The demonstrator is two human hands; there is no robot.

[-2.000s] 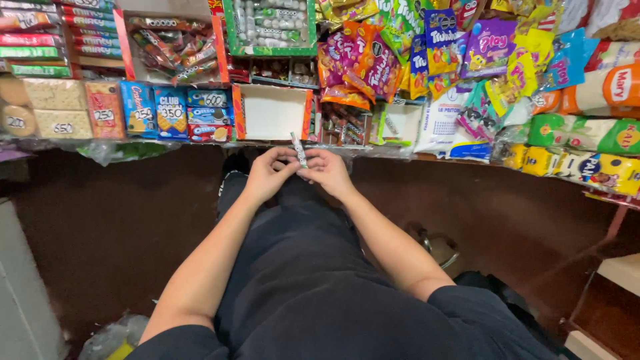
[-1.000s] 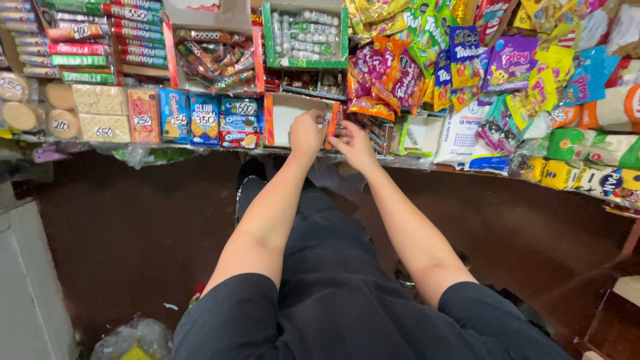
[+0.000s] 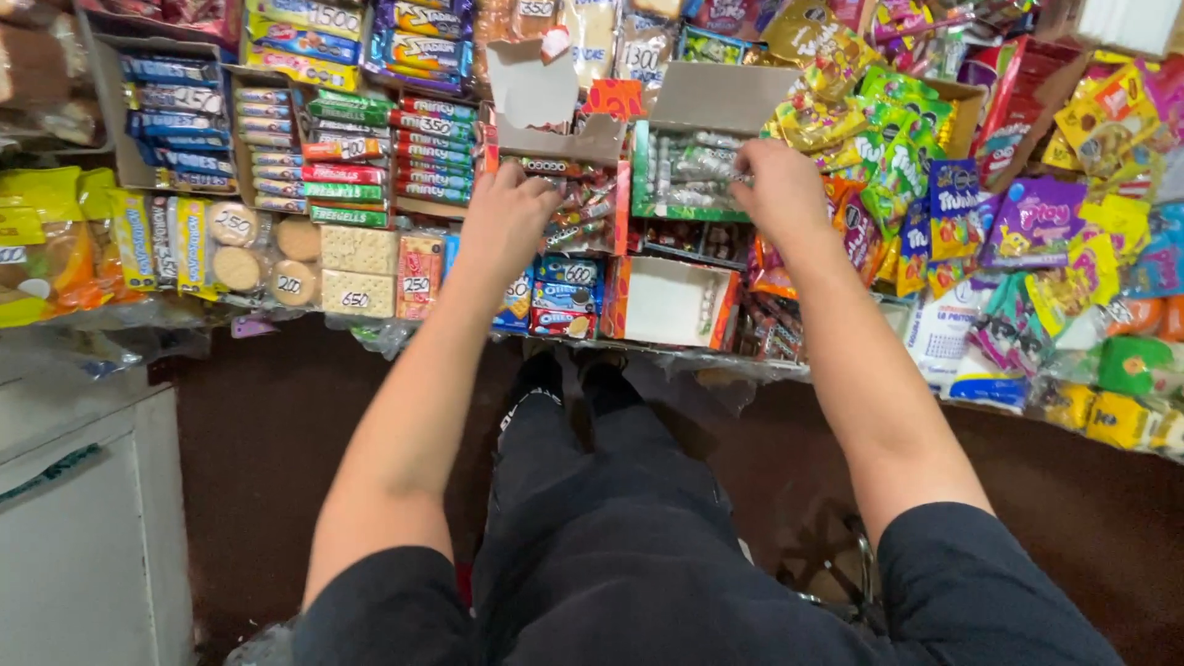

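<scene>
My left hand (image 3: 513, 217) is over the left side of a red cardboard box of wrapped candies (image 3: 592, 211); its fingertips rest at or near the box's left wall, and whether they pinch anything is hidden. At the right end of a green-edged box of clear-wrapped candy sticks (image 3: 684, 176) is my right hand (image 3: 772, 185), its fingers curled at the box's rim; I cannot tell if it grips a stick. Below the green box lies an orange-edged box (image 3: 675, 301) with a white inside, a row of small wrapped candies along its right side.
Packs of sandwich cookies (image 3: 566, 296), square crackers (image 3: 358, 268) and mint rolls (image 3: 433, 153) stand left of the boxes. Bags of gummy candy (image 3: 893, 157) crowd the right. The shelf's plastic-covered front edge (image 3: 592, 344) runs above the dark floor. A white cabinet (image 3: 83, 518) is at lower left.
Two seconds ago both hands held a small silvery wrapped stick at the shelf edge. They then moved to the orange-edged box, and now they are farther apart over the red and green boxes.
</scene>
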